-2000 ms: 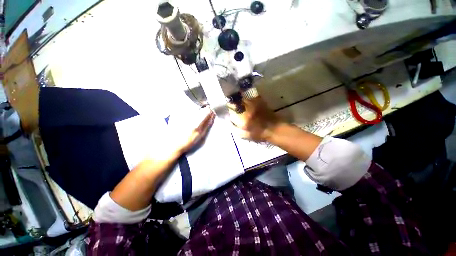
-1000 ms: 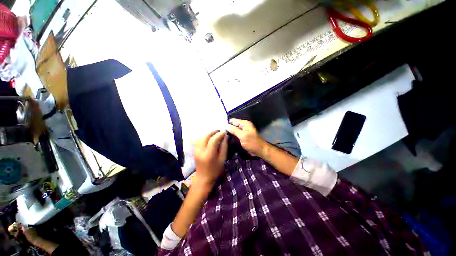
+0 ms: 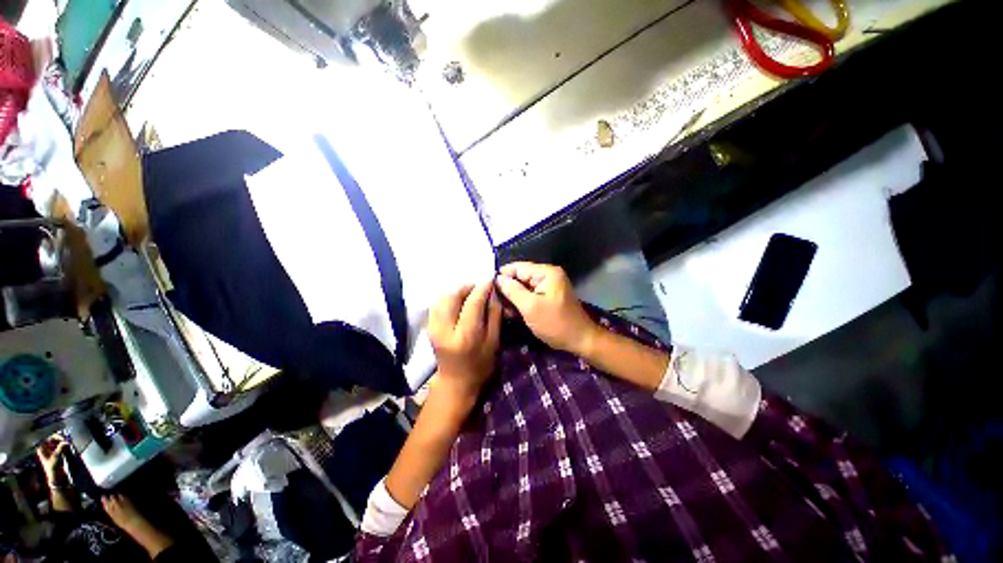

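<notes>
The white fabric lies over the table's front edge, with a narrow navy strip running down it. A navy fabric panel lies beside and partly under it on the left. My left hand and my right hand are close together at the white fabric's right corner, near my lap. The fingers of both hands pinch the fabric's edge. The fingertips hide the exact spot that they hold.
The sewing machine head is at the top. Scissors lie at the upper right. A phone rests on a white sheet to the right. Brown cardboard is at the left. Another person's hands show at the lower left beside a teal-wheeled machine.
From the machine's needle area, both my hands have come down to the fabric's corner near my lap. The view has shifted, bringing the phone in. Over the last second the hands have barely moved.
</notes>
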